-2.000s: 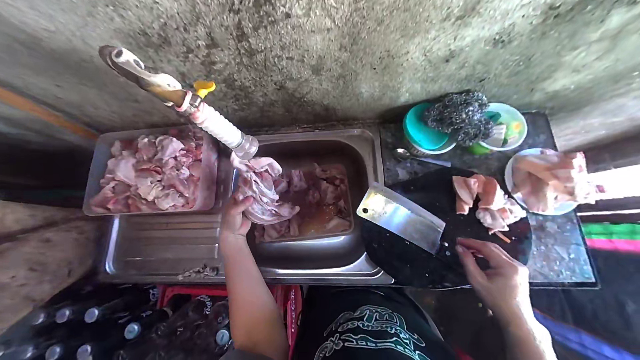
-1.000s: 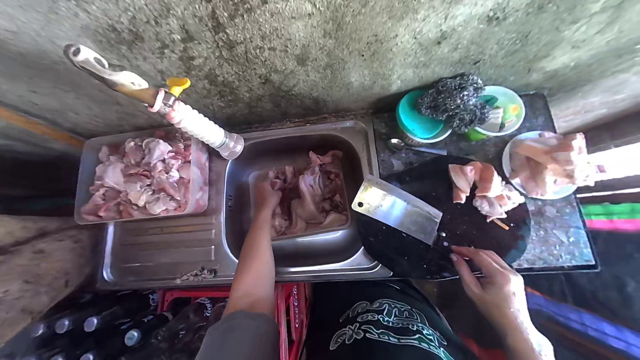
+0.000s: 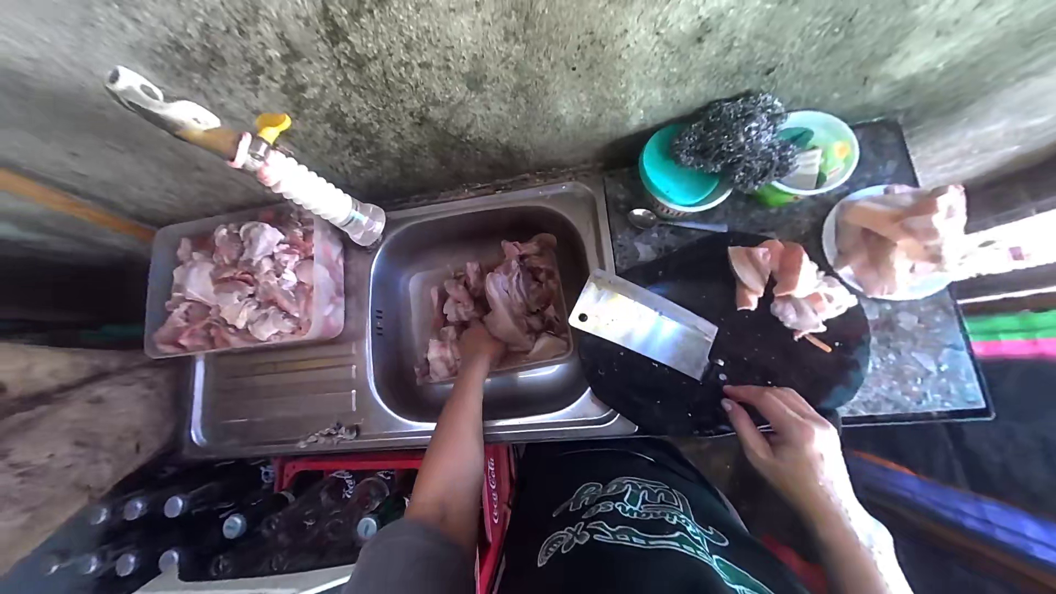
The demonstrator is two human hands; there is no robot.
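Observation:
My left hand reaches into a shallow container of raw meat in the steel sink; its fingers are hidden among the pieces. My right hand is at the near edge of the round black cutting board, fingertips by the cleaver's handle end, which is hard to make out against the dark board. The cleaver's wide steel blade lies flat, pointing left. Cut raw meat pieces lie on the board's right part. A plate of larger raw meat pieces stands at the board's right.
Left of the sink basin, a plastic tub holds more cut meat. A faucet with a ribbed hose hangs above. Behind the board are a spoon, a steel scouring pad and bowls. Bottles in crates stand below.
My left hand has gone from holding a piece of meat above the sink container down into the meat there. My right hand has stayed near the board's near edge; the cleaver still lies there.

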